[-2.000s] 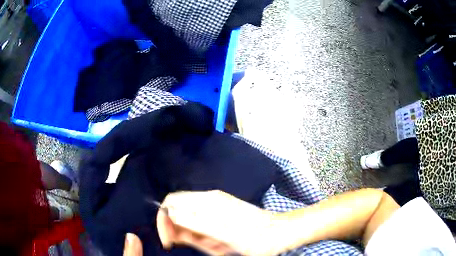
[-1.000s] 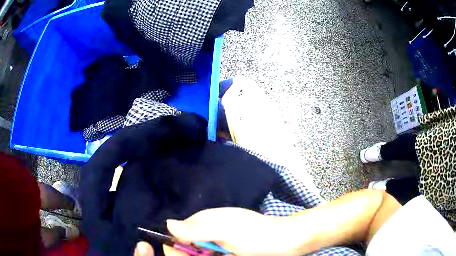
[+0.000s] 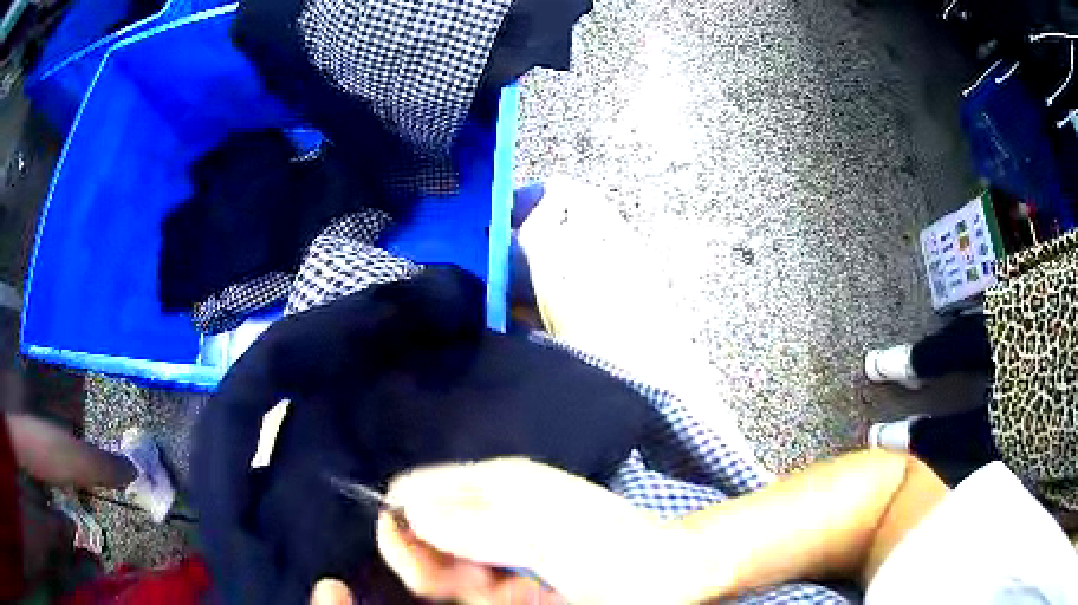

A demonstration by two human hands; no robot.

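Observation:
The navy garment piece (image 3: 473, 396) lies over the lap, its upper part running to the near edge of the blue crate (image 3: 502, 213). A small pale patch (image 3: 271, 433) shows at its left; I cannot tell whether it is a label. My right hand (image 3: 508, 520) is closed around thread scissors, whose thin blades (image 3: 358, 487) point left over the navy cloth; the handles are mostly hidden. Of my left hand (image 3: 332, 593) only a fingertip shows at the bottom edge, below the blades. Its grip is out of the picture.
The crate holds dark cloth (image 3: 231, 225) and a checked piece (image 3: 343, 266); another checked garment (image 3: 408, 59) hangs over its back. Blue-checked cloth (image 3: 697, 443) covers my lap. A person in leopard print (image 3: 1034, 366) is at right by a printed box (image 3: 960, 254). Another person's leg (image 3: 71, 455) is at left.
The view has shifted slightly. The scissors' pink and blue handles, visible one second ago, are now mostly covered by my right hand, and the blades sit higher. The leg at left shows more.

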